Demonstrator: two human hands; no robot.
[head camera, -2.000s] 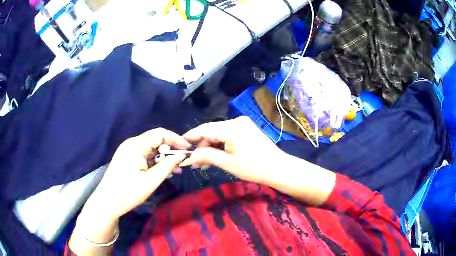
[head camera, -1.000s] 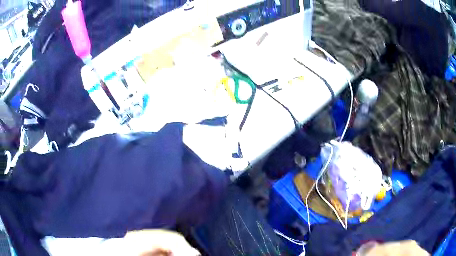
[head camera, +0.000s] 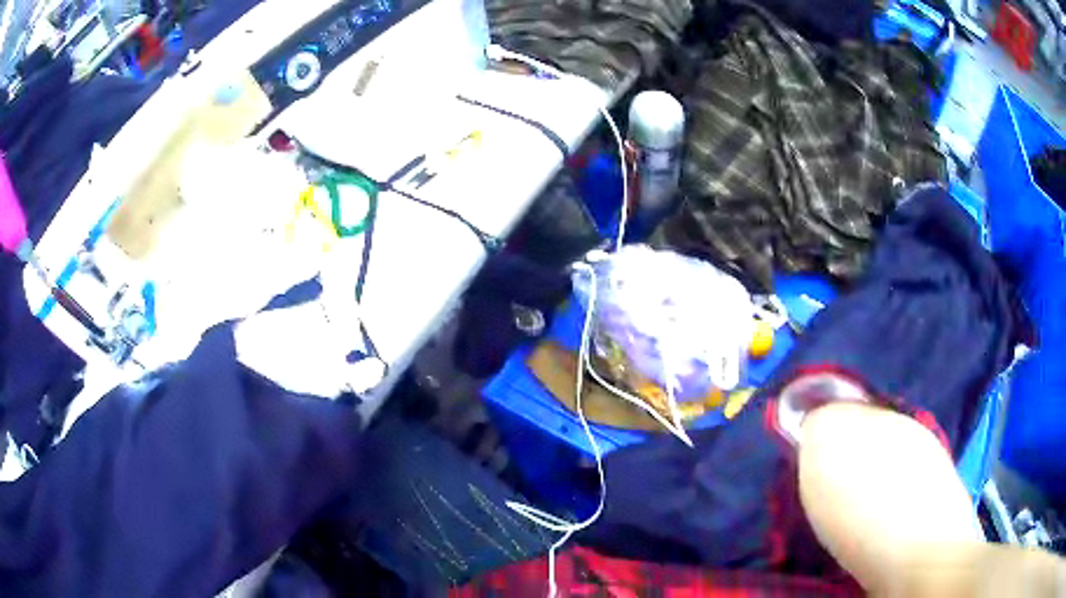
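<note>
A white earphone cord (head camera: 601, 467) runs from the table's far end, over a plastic bag, to my red clothing at the bottom edge. Its buds cannot be made out. Navy cloth (head camera: 175, 456) lies over the near left part of the white sewing table (head camera: 433, 251). More navy cloth (head camera: 923, 304) lies at right. My right forearm, bare below a red sleeve, reaches to the bottom right. The blurred skin of my right hand or wrist (head camera: 994, 570) is cut off there, with no fingers visible. My left hand is out of the picture.
The sewing machine (head camera: 99, 310) is at left. Green-and-yellow scissors (head camera: 353, 201) and black cords lie on the table. Beyond its right edge are a bottle (head camera: 656, 146), plaid cloth (head camera: 777, 152) and a blue crate (head camera: 514, 391) bearing the plastic bag (head camera: 672, 310).
Both hands were together at small white earphone parts, then moved apart. The left has left the picture; the right forearm has come up at right. The view has shifted, and the cord now hangs lower.
</note>
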